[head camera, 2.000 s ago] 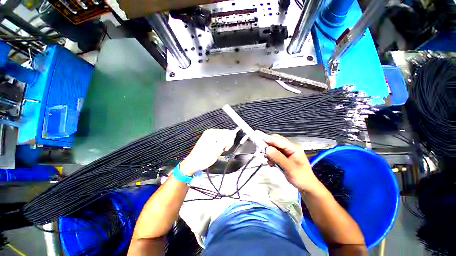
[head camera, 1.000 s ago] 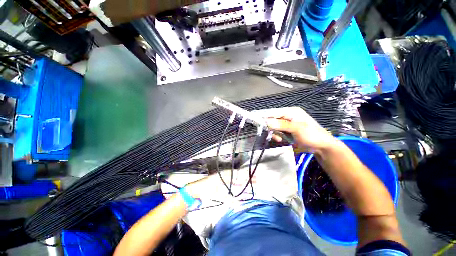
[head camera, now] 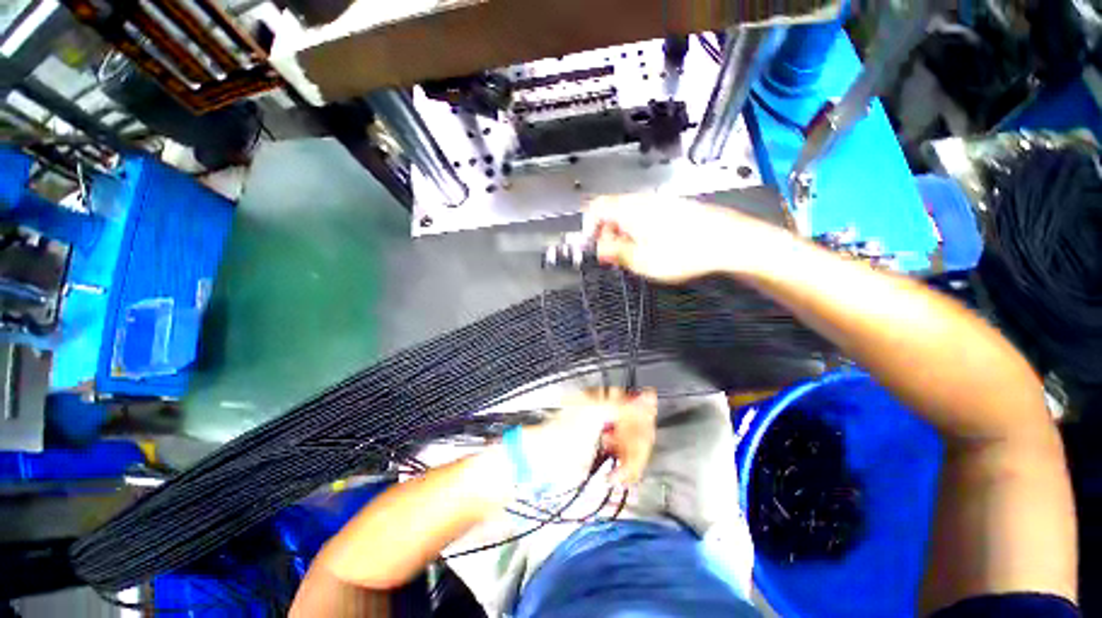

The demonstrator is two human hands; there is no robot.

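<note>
My right hand is shut on a blurred grey holding bar in front of the press. Several black cable leads hang from the bar, with pale ends at its edge. My left hand is lower, over my lap, with its fingers around the hanging leads; the hand is blurred. A wide black cable bundle lies across the bench behind the leads, and my right arm covers part of its right end.
The press mold stands ahead between round posts, under a brown block. A blue bin with black pieces is at lower right. A blue crate is left, coiled cables right.
My right hand has carried the holding bar up and forward toward the press, raising the leads. My left hand has moved up and right from my lap to the hanging leads.
</note>
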